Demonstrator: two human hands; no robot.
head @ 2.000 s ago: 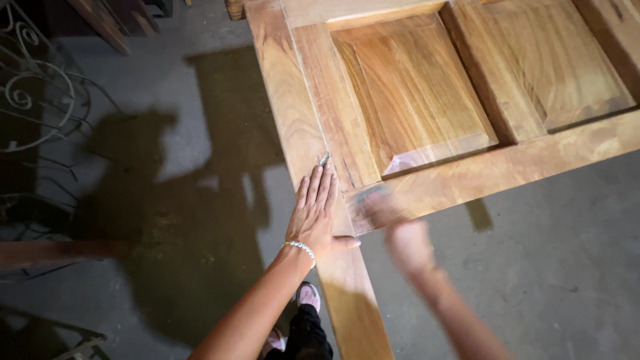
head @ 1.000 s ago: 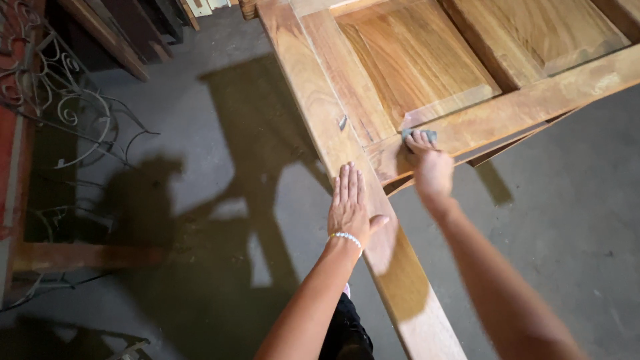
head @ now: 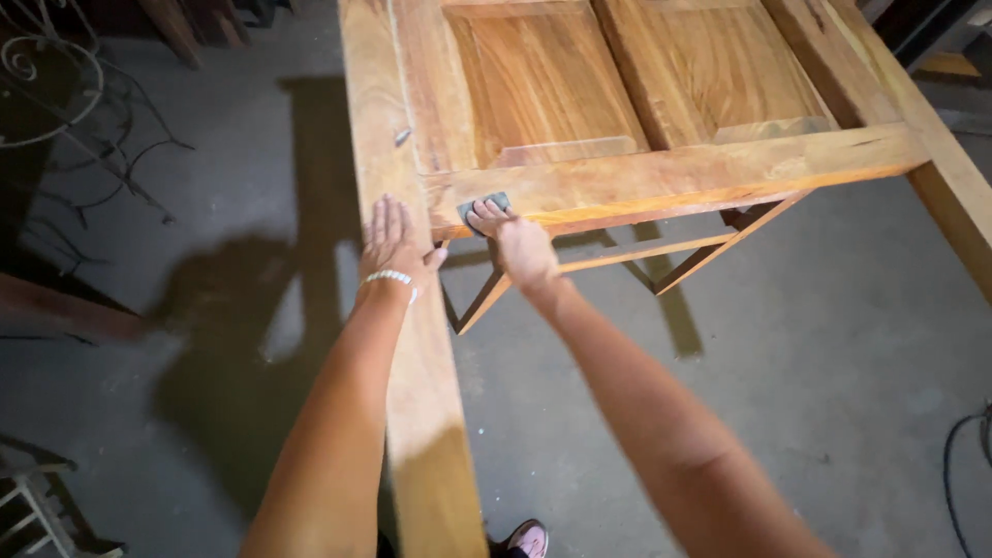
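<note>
A panelled wooden frame, like a door, lies flat, with its long left stile (head: 426, 372) running down toward me and a cross rail (head: 666, 177) going off to the right. My left hand (head: 394, 236) rests flat on the stile, fingers extended, with a white bracelet at the wrist. Under the fingers of my right hand (head: 519, 240) is a grey piece of sandpaper (head: 484, 208), pressed on the rail near its joint with the stile. Raised panels (head: 542, 85) fill the frame beyond the rail. A small dark mark or metal bit (head: 402, 137) shows on the stile.
A wooden trestle (head: 643, 252) stands beneath the frame. Scrolled metalwork (head: 77, 101) is at the upper left, and a light-coloured rack-like object (head: 35, 515) at the lower left. A black cable (head: 952, 465) lies on the concrete floor (head: 759, 372) at the right. My shoe (head: 530, 536) is below.
My right hand, blurred two seconds ago, is now clearly seen with the sandpaper near the rail's left end. My left hand stays flat on the stile. The view has shifted.
</note>
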